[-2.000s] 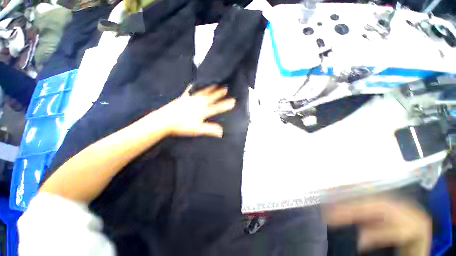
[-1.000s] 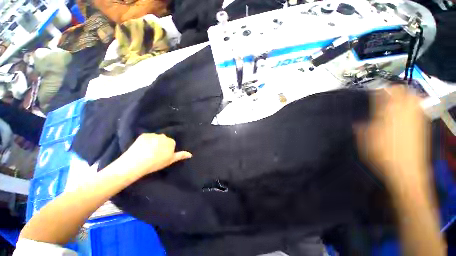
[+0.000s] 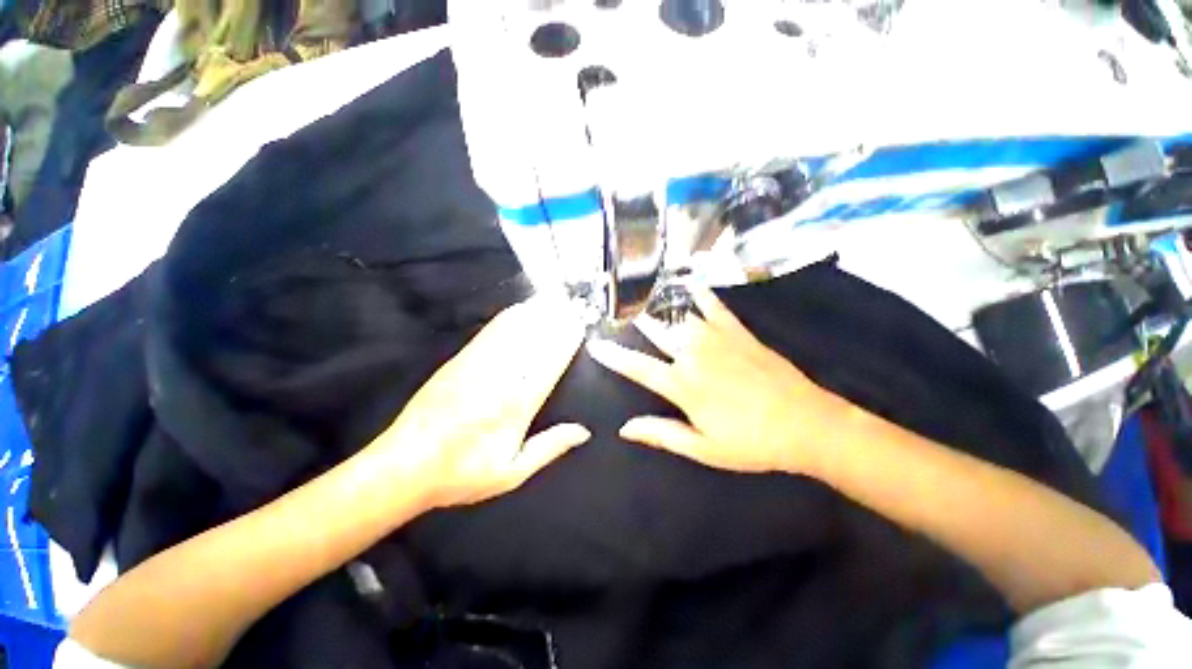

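Note:
A large black garment [image 3: 588, 523] covers the white table in front of me and hangs over the front edge. My left hand [image 3: 490, 405] lies flat on the cloth, its fingertips just left of the presser foot [image 3: 595, 311]. My right hand [image 3: 712, 386] lies on the cloth just right of the foot, fingers spread. The thumbs point toward each other with cloth between them. The cloth is at the needle area of the white sewing machine [image 3: 811, 92] with a blue stripe. The needle itself is hard to make out behind the shiny guard [image 3: 637, 248].
A blue crate [image 3: 26, 431] stands at the left edge. Olive and patterned cloth [image 3: 248, 39] is piled at the back left. A flat black glossy rectangle [image 3: 1046, 333] lies at the right of the table. The machine head spans the top.
My view is closer to the machine. My right hand has come in from the far right to beside the presser foot. My left hand has moved up to the foot. The cloth's edge is now at the foot.

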